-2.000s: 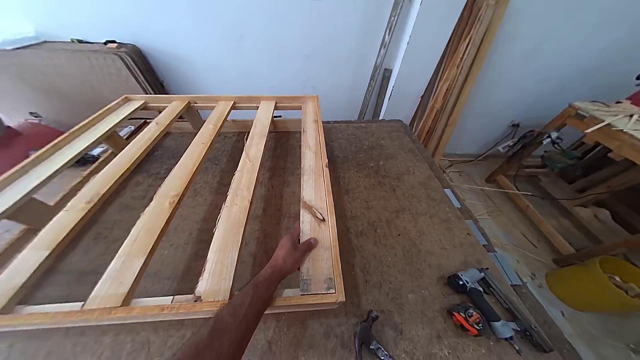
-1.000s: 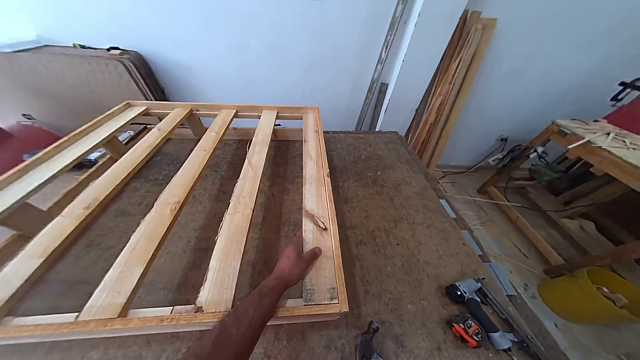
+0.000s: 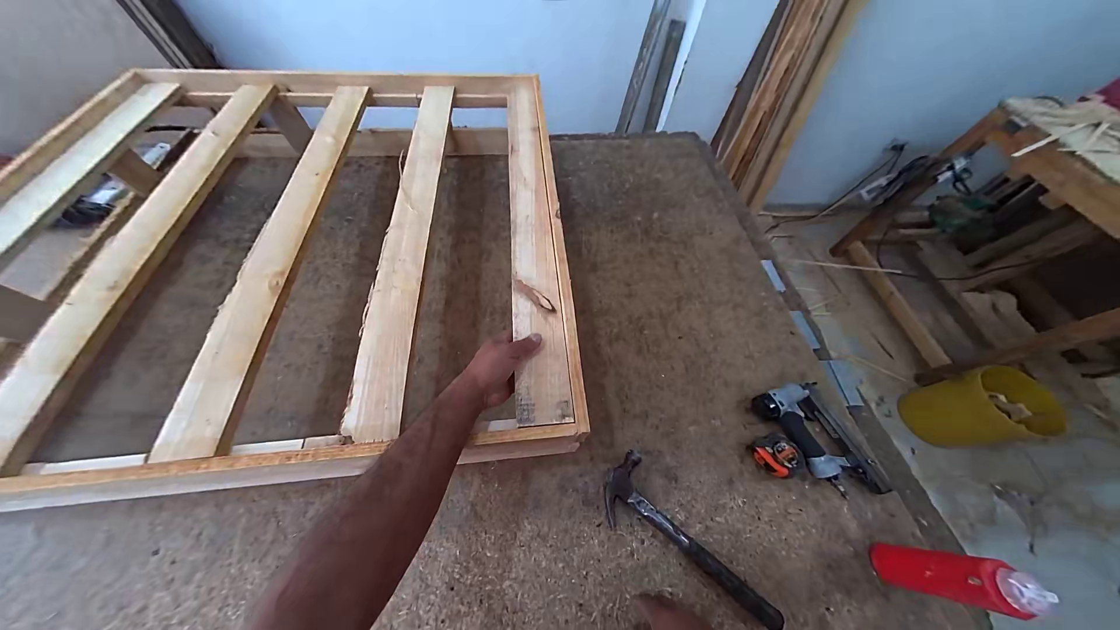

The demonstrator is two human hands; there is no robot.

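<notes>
A slatted wooden frame [image 3: 516, 442] lies on a particle-board worktable [image 3: 665, 289]. My left hand [image 3: 500, 369] grips the rightmost slat [image 3: 535, 254] near its front end, thumb on top and fingers beneath, partly hidden. Only a bit of my right hand [image 3: 669, 612] shows at the bottom edge, below the claw hammer [image 3: 691, 547]; its fingers cannot be made out. The hammer lies in front of the frame's right corner. To its right are a pneumatic nailer [image 3: 805, 429] and an orange and black tape measure [image 3: 776, 456].
A red bottle [image 3: 945, 577] lies at the table's right front edge. On the floor beyond stands a yellow bucket [image 3: 945, 411] with scraps. A wooden workbench [image 3: 1059, 188] with cords is at right. Long boards [image 3: 779, 96] lean on the back wall.
Part of my right hand has come into view at the bottom edge. My left hand stays on the rightmost slat. The view has shifted, showing more of the table's front and the red bottle.
</notes>
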